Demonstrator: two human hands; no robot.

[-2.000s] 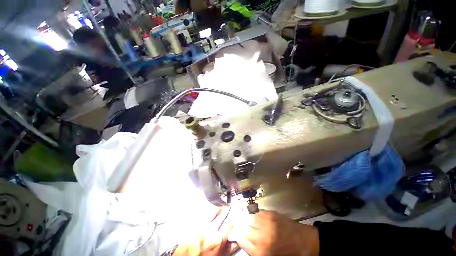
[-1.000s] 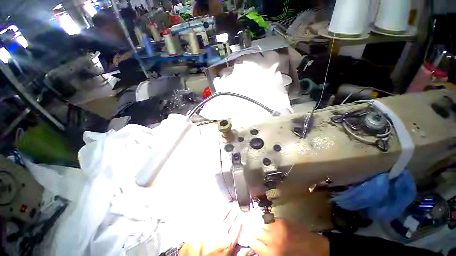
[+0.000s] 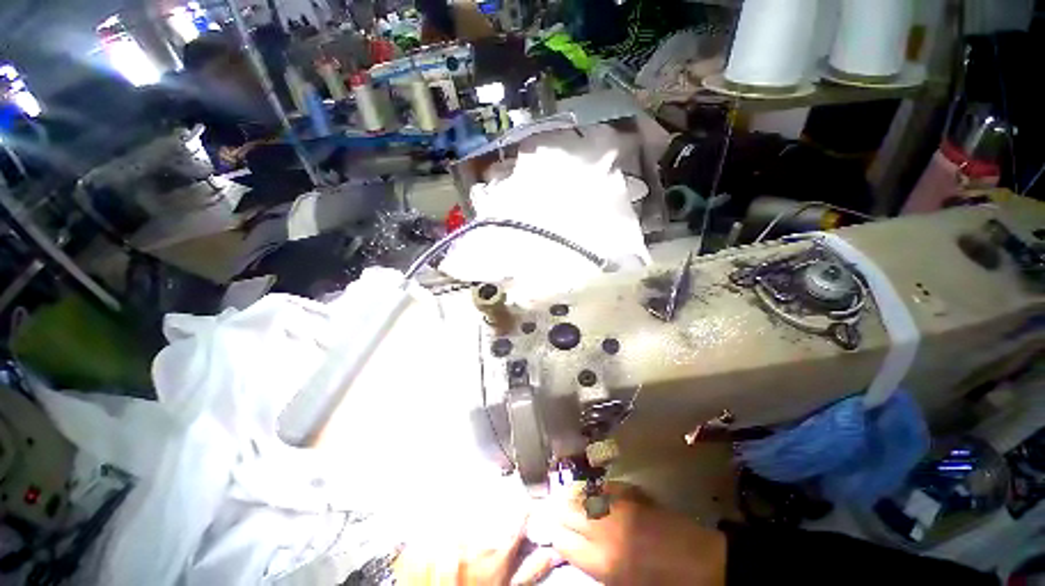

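White fabric (image 3: 218, 458) lies heaped left of the needle and under both hands, bright with glare. The beige sewing machine arm (image 3: 710, 355) comes in from the right. The presser foot and needle area (image 3: 562, 475) is mostly lost in glare. My left hand (image 3: 453, 561) is at the bottom edge, partly cut off and overexposed, on the fabric. My right hand (image 3: 642, 538) lies close beside it, just below the machine's end, its fingertips on the fabric. The white sewing lamp (image 3: 350, 366) hangs left of the needle on its curved neck.
A brass-coloured knob (image 3: 490, 300) tops the arm's end. A blue bundle (image 3: 842, 446) hangs from the arm. White thread cones (image 3: 774, 40) stand upper right. A box of white pieces (image 3: 556, 206) is behind the arm. A neighbouring machine (image 3: 32, 469) is far left. A person (image 3: 224, 92) is in the upper left background.
The camera view has shifted slightly back and forth. Both hands stay by the needle on the fabric. The white cloth looks much the same.
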